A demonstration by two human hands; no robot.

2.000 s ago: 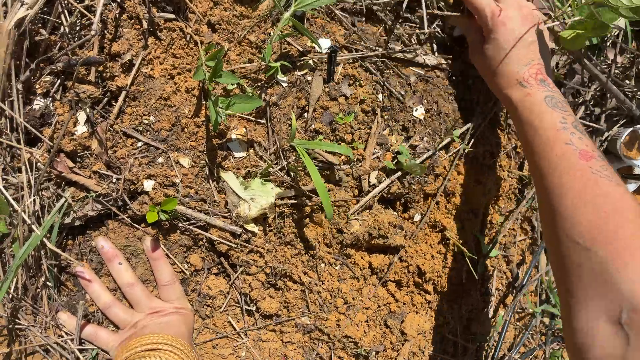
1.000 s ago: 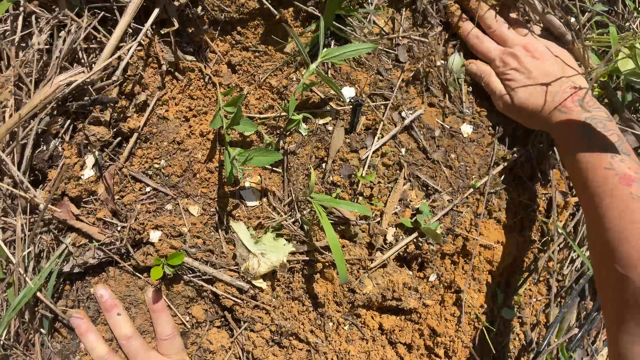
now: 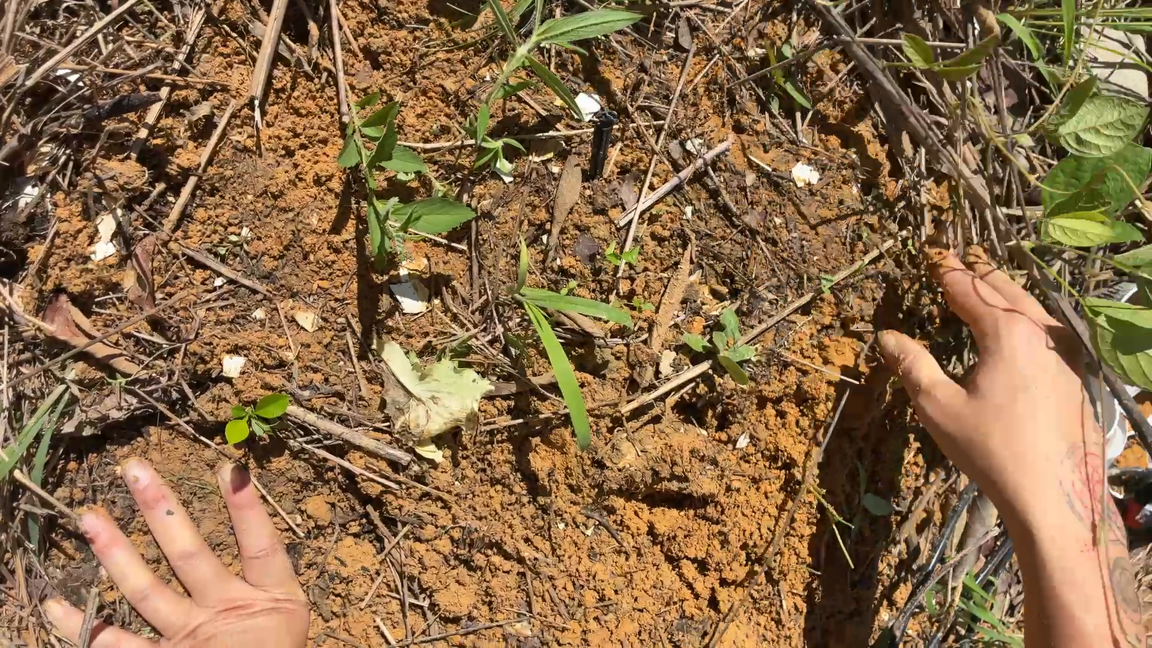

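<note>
My left hand lies palm up at the lower left with its fingers spread and nothing in it, below a small bright green seedling. At the right, my right hand reaches to the edge of the orange-brown soil, its fingertips at dry stems and dirt; the thumb stands apart and no held object shows. Between the hands are a pale wilted leaf, a long-bladed green plant and a small broad-leaved sprout.
A black plastic stake stands upright in the soil near the top. Leafy weeds grow at the upper left of centre. Dry stems and a green vine line the right side. A shaded furrow runs below my right hand.
My right hand has come down along the soil's right edge from the top, where it was in both earlier frames. My left hand remains at the lower left, fingers spread.
</note>
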